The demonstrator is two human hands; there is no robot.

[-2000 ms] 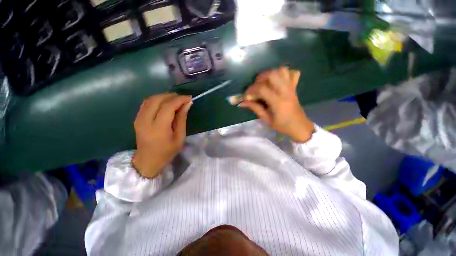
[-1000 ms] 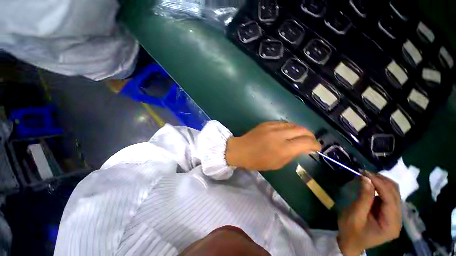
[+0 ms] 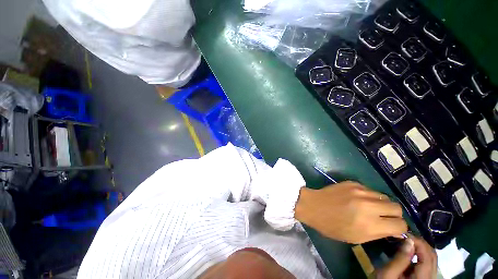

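My left hand (image 3: 352, 212) reaches across the green mat, palm down, fingers bent. My right hand (image 3: 409, 264) is partly cut off by the bottom edge. The fingertips of both hands meet at a small bright piece (image 3: 404, 236), pinched in my right fingertips; its shape is too small to tell. Whether my left fingers grip anything is hidden. A thin pale stick (image 3: 324, 174) shows beside my left wrist, its other end hidden. A flat yellow strip (image 3: 362, 261) lies below my left hand. The fixture and its housing are not clearly visible under the hands.
A black blister tray (image 3: 365, 150) spans the right, with many housings, several filled with cream blocks (image 3: 416, 188). Torn white wipes (image 3: 452, 258) lie below it. Clear plastic bags (image 3: 289, 38) lie at the top. Another person's white sleeve (image 3: 139, 38) is at upper left, above blue stools (image 3: 205, 103).
The view has shifted, showing more floor and tray. My hands have come together over the fixture area. The stick no longer spans between them; a thin end shows behind my left wrist.
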